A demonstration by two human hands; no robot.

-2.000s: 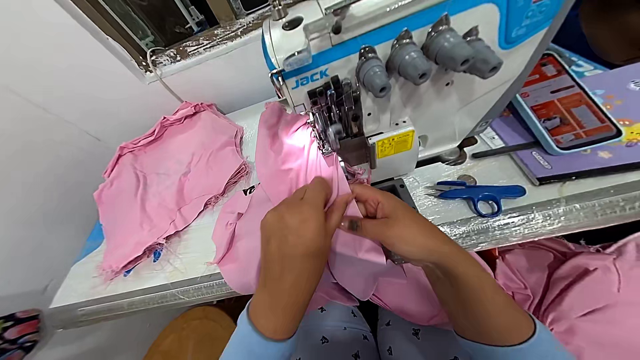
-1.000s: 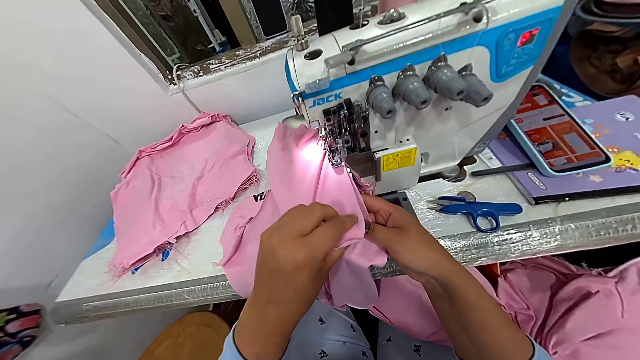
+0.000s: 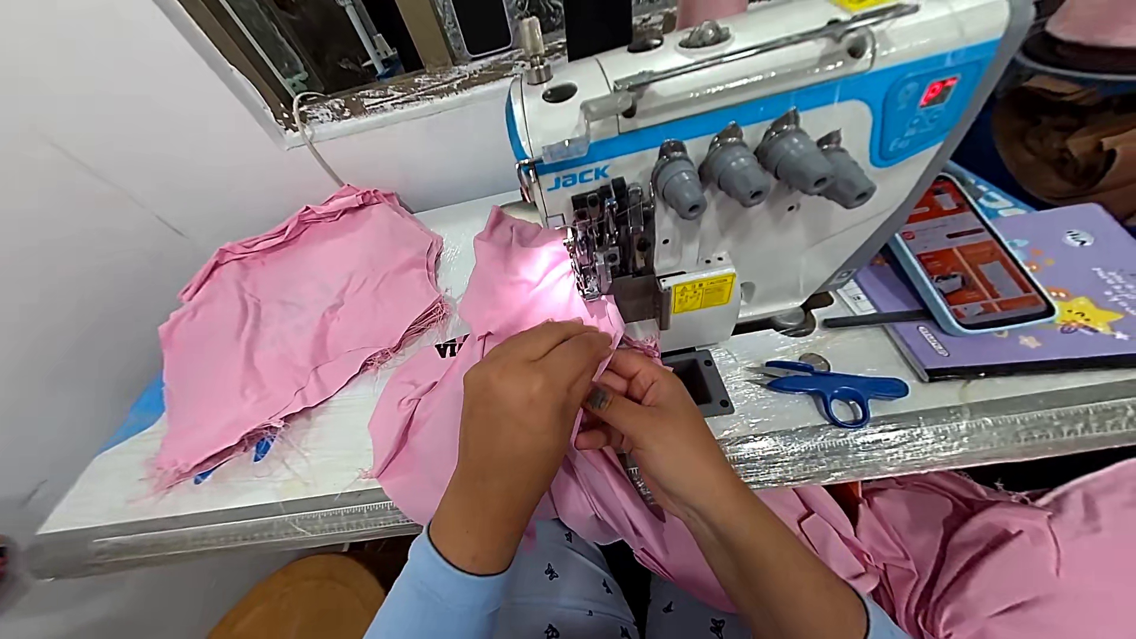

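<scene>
A Jack overlock sewing machine (image 3: 754,177) stands on the table, its lamp lighting pink fabric (image 3: 515,288) that lies at the presser foot (image 3: 593,280). Just in front of the foot, my left hand (image 3: 532,390) grips the edge of this fabric, knuckles up. My right hand (image 3: 643,417) pinches the same edge between thumb and fingers, close beside the left. The fabric hangs over the table's front edge toward my lap. Left of it lies a stack of pink cut pieces (image 3: 302,311) with frayed edges. The left fingertips are partly hidden.
Blue thread snips (image 3: 834,389) lie right of the machine's front. A phone (image 3: 972,257) with a lit screen rests on a purple notebook (image 3: 1065,293). More pink fabric (image 3: 1003,550) is heaped at the lower right. A round stool (image 3: 302,599) is below the table's front edge (image 3: 248,532).
Both hands have stayed close together on the fabric before the presser foot. The left hand has shifted its grip along the fabric edge. The cut pieces and snips have stayed put.
</scene>
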